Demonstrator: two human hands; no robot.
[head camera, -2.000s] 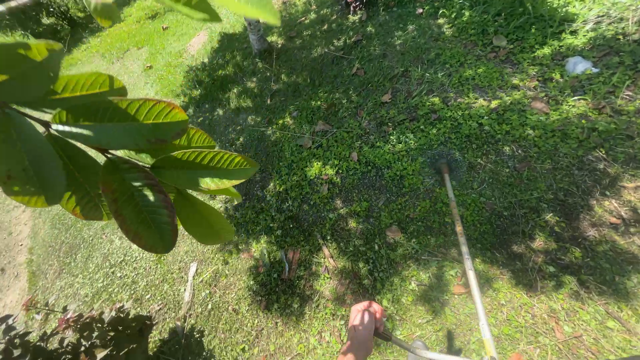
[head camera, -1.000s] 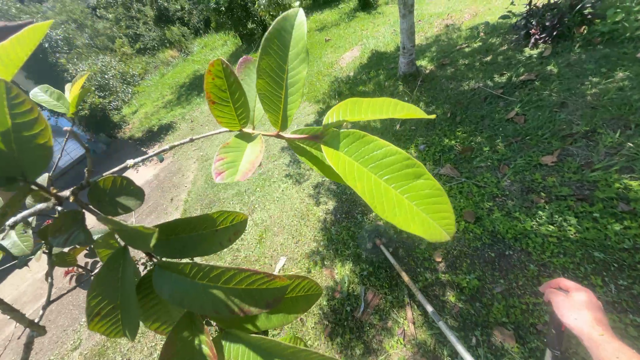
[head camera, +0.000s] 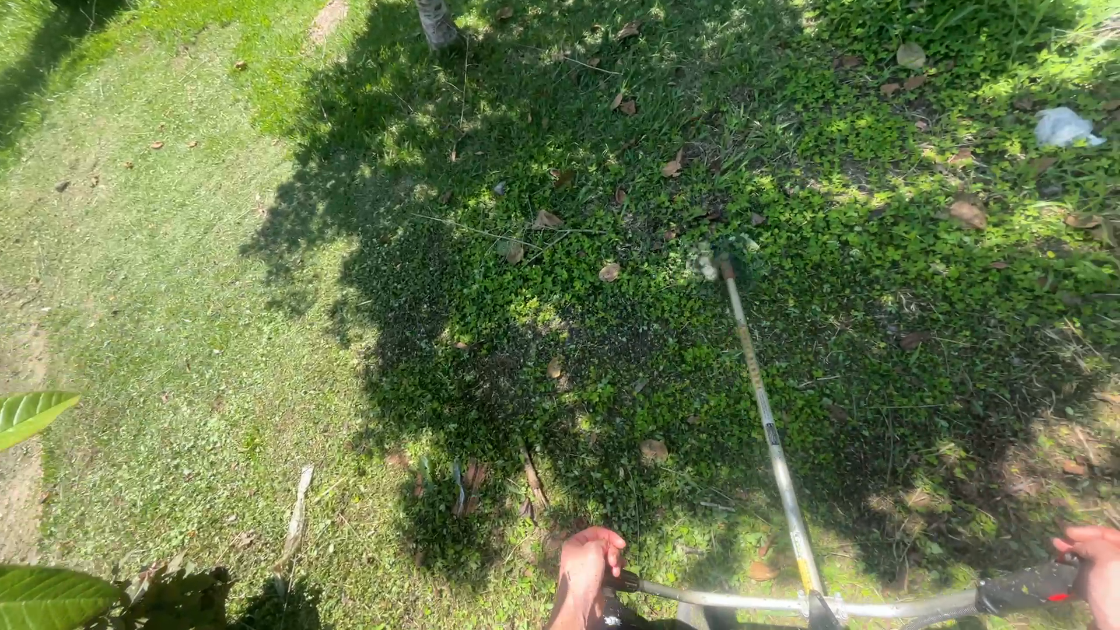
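My left hand (head camera: 588, 564) is at the bottom centre, curled at the dark left grip of a string trimmer's handlebar (head camera: 726, 599). At the lower right edge, my right hand (head camera: 1094, 560) is on the black right grip (head camera: 1024, 588), partly cut off by the frame. The trimmer's metal shaft (head camera: 774, 437) runs up and slightly left from the handlebar. Its head (head camera: 724, 262) is low over leafy ground cover (head camera: 647, 306) in the shade, with the spinning part blurred.
A tree trunk (head camera: 437, 24) stands at the top. White crumpled plastic (head camera: 1066, 127) lies at the upper right. Dry leaves (head camera: 609, 272) are scattered about. A pale stick (head camera: 297, 516) lies on short grass, and green leaves (head camera: 52, 599) hang at the lower left.
The view has swung down and right since one second ago, so the large leafy branch has mostly left it. My right hand shows now and did not in the earlier frames.
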